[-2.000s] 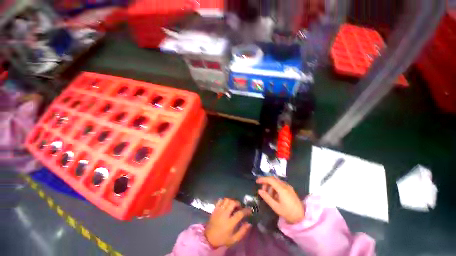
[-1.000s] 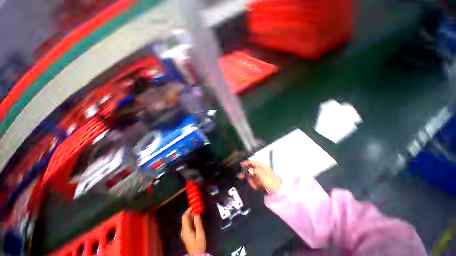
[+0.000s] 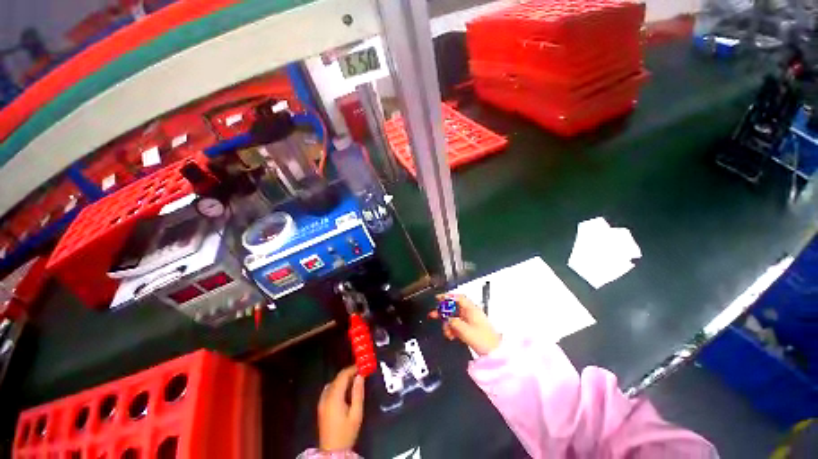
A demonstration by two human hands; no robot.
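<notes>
My right hand (image 3: 470, 324) holds a small round dark workpiece (image 3: 448, 309) with a bluish shine in its fingertips, to the right of the clamp fixture. My left hand (image 3: 341, 411) has its fingertips at the lower end of the toggle clamp's red ribbed handle (image 3: 361, 344); whether they grip it is unclear. The silver-white nest plate (image 3: 405, 369) with holes lies right of the handle, and no round part shows on it. The black upright block (image 3: 377, 300) stands behind the handle.
A red parts tray (image 3: 235, 394) stands at lower left. Behind are the power supply (image 3: 208, 291) and blue controller (image 3: 309, 250). A metal post (image 3: 430, 152) rises behind the record sheet (image 3: 538, 300) and pen (image 3: 486, 297). Crumpled paper (image 3: 604, 253) lies right; stacked red trays (image 3: 556, 67) stand behind.
Since two seconds ago, the view has swung right, my right hand has lifted a workpiece beside the sheet, and my left hand has moved to the red handle. Hands look similar to one second ago.
</notes>
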